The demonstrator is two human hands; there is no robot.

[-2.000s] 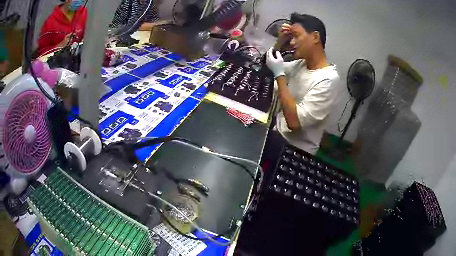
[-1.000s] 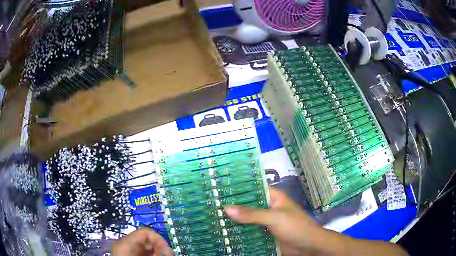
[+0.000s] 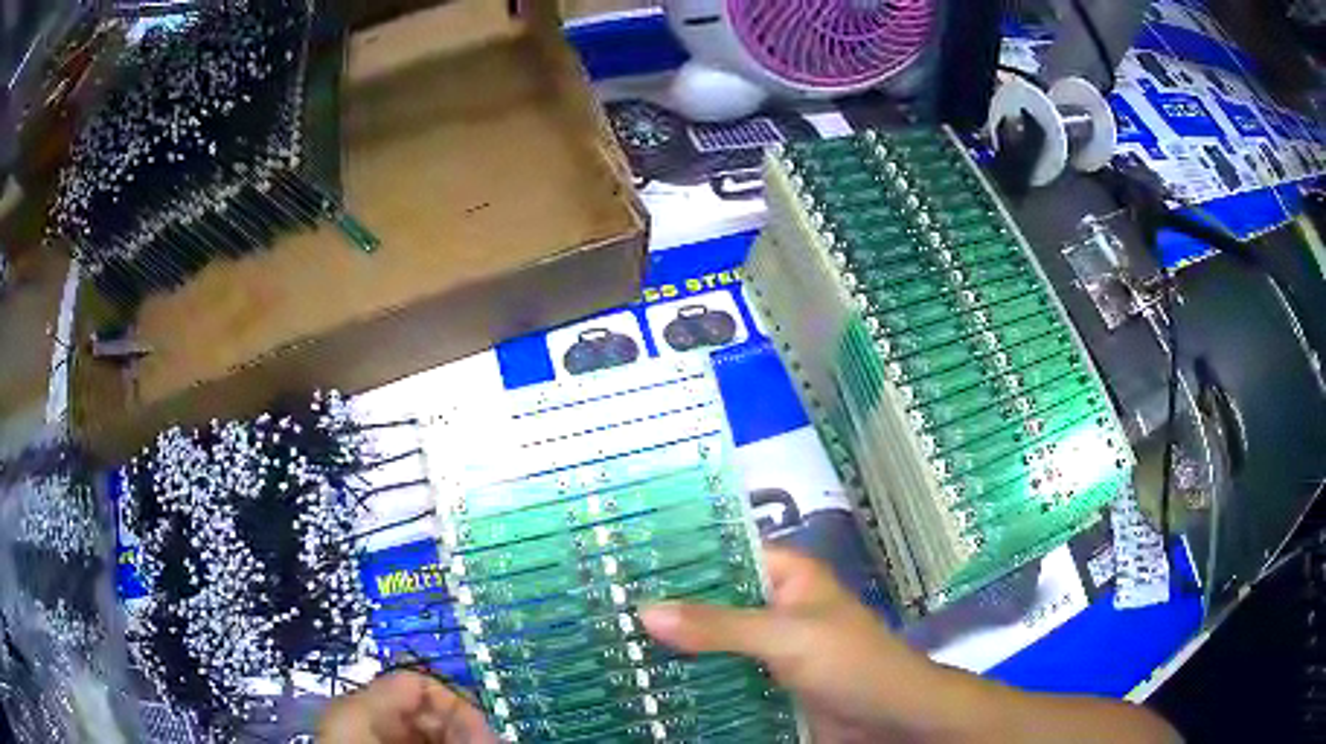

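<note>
A green PCB panel (image 3: 560, 545) lies in front of me, its far end white with glare. My right hand (image 3: 814, 640) holds it by the right edge, with the thumb on top near the middle row of pale components. My left hand (image 3: 407, 709) is at the bottom edge of the picture, partly cut off, by the panel's lower left corner. Its fingers are bent close together at a dark wire lead. A heap of black wire leads (image 3: 247, 560) with white ends lies left of the panel.
A thick stack of PCB panels (image 3: 967, 364) stands to the right. An open carton tray (image 3: 436, 189) at upper left holds wired boards (image 3: 182, 131). A pink-grilled fan (image 3: 836, 37), a white spool (image 3: 1050, 128) and a clear plastic bag (image 3: 55, 581) at far left surround the work.
My view has swung down from the room and a seated person to the bench. Since one second ago, the view has shifted slightly and my left fingers have come to a dark lead.
</note>
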